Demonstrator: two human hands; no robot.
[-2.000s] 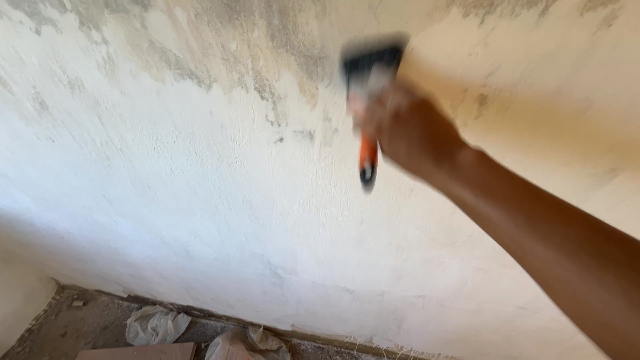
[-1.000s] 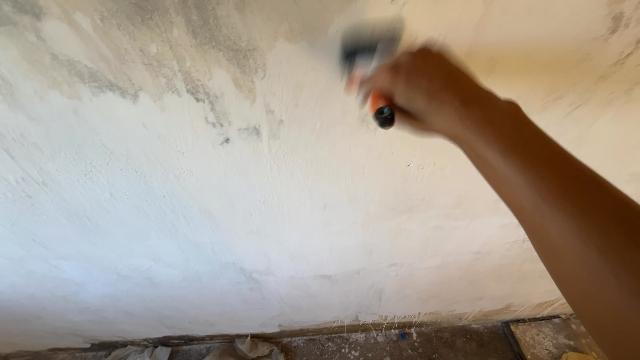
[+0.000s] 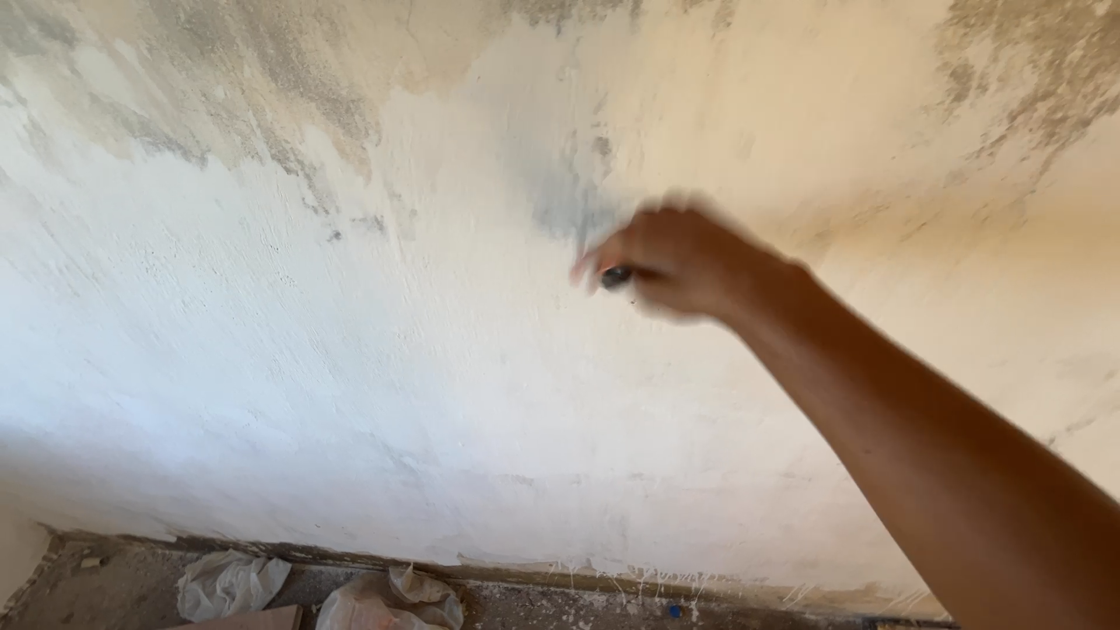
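Observation:
My right hand (image 3: 687, 258) is closed around the handle of a putty knife, blurred by motion, close to the wall. Only the dark butt of the handle (image 3: 615, 277) shows clearly; the blade is a faint grey blur above the fingers, so I cannot tell whether it touches the surface. Behind it, the plastered wall (image 3: 437, 350) is coated whitish over much of its face, with rough grey-brown patches along the top and at the upper right. My left hand is out of the picture.
At the wall's foot runs a dirty floor (image 3: 525, 605) with white splatters. Crumpled plastic bags (image 3: 232, 584) lie at the lower left beside a flat pinkish board (image 3: 254, 619). A small blue cap-like object (image 3: 675, 611) is on the floor. Another wall meets this one at far left.
The putty knife's blade, dark and distinct two seconds ago, is now a faint blur, and its orange handle is mostly hidden by my right hand. The hand still grips it.

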